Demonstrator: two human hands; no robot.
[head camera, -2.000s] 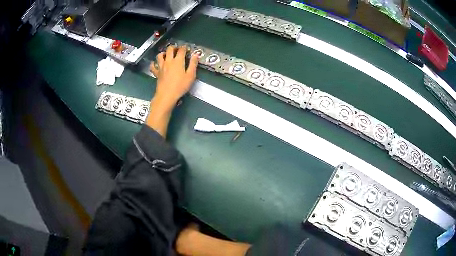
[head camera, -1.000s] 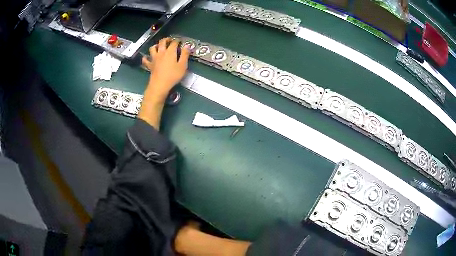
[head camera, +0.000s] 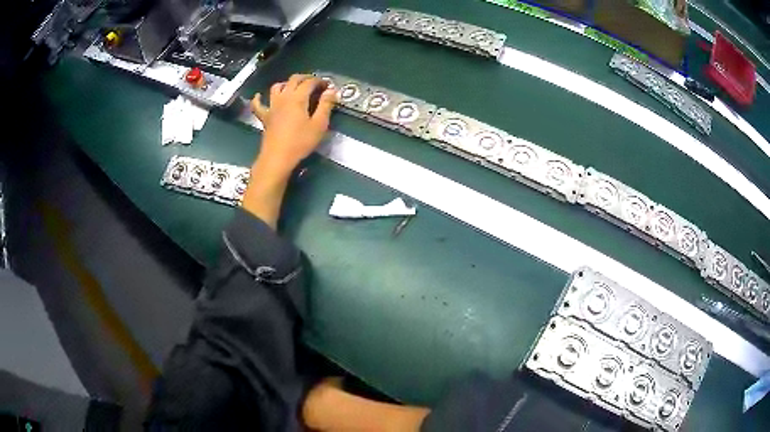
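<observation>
Silver fixture plates (head camera: 511, 156) with ringed round seats lie end to end in a long row, running from upper centre to the right edge. My left hand (head camera: 295, 105), bare, is at the row's left end. Its fingers and thumb are closed around the end of the leftmost plate (head camera: 376, 103), partly covering it. My right forearm (head camera: 363, 411) shows at the bottom; my right hand is hidden behind the dark left sleeve. Two paired plates (head camera: 623, 350) lie side by side at lower right. A small plate (head camera: 203, 179) lies at left, partly behind my left wrist.
A grey machine (head camera: 207, 51) with a red button stands at upper left, white tissue (head camera: 181, 120) beside it. A twisted white wipe (head camera: 371, 207) lies mid-bench. Farther plates (head camera: 441, 32) lie on or beside white strips. A red tray (head camera: 731, 69) and cardboard box (head camera: 637, 34) are at far right.
The row has slid right and down along the bench, with my left hand at its left end. A far-side plate has moved left. Metal parts now show in the machine's opening, which was dark green.
</observation>
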